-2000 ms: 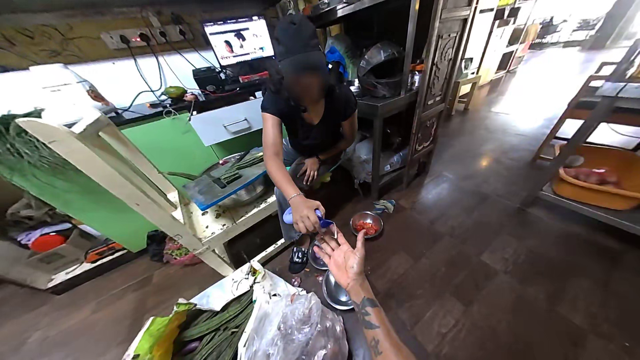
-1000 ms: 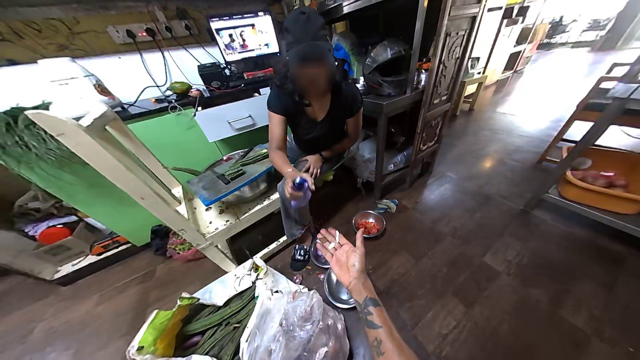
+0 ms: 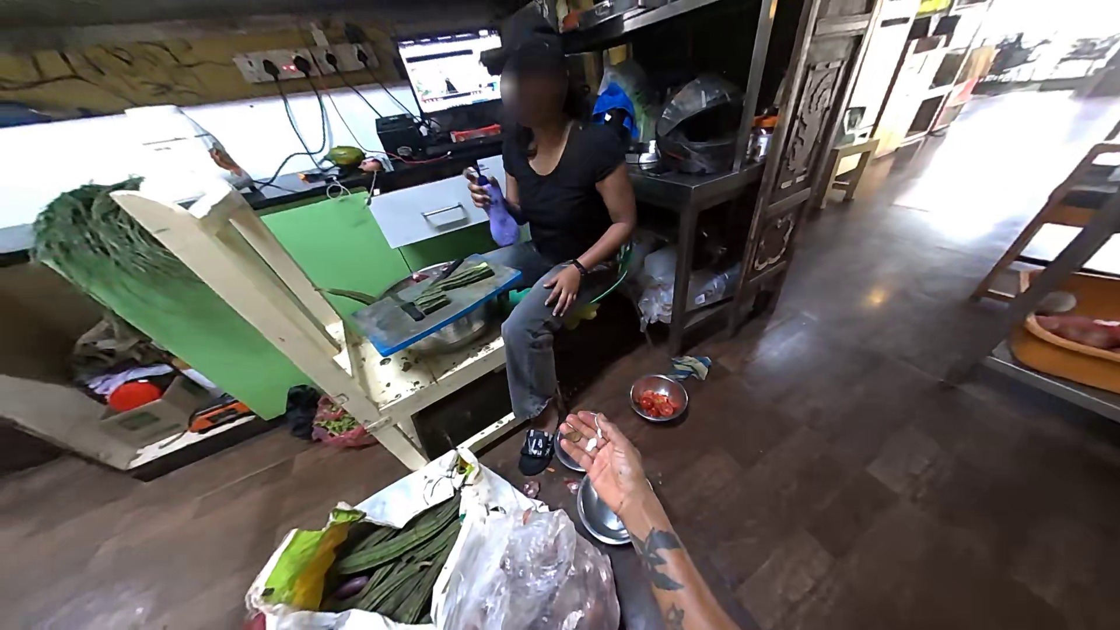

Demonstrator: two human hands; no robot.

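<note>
My right hand (image 3: 614,464) is held out palm up above the steel bowls, with its fingers apart. Small white pieces (image 3: 592,444) lie on its palm and fingers; they are too small to name surely. A steel bowl (image 3: 604,512) sits under and behind my wrist, and another bowl (image 3: 570,451) is partly hidden by my fingers. Cut red tomatoes (image 3: 656,403) fill a further steel bowl (image 3: 674,417) on the floor beyond my hand. My left hand is out of the view.
A seated person (image 3: 560,192) holds a purple spray bottle (image 3: 499,214). A blue-edged cutting board (image 3: 437,302) with cut green vegetables rests over a pan. An open bag of drumstick pods (image 3: 402,551) and a clear plastic bag (image 3: 529,569) stand nearby. Shelving is at the right.
The seated person has leaned back and drawn the purple bottle away from my right hand, up toward their side. My right hand stays held out palm up.
</note>
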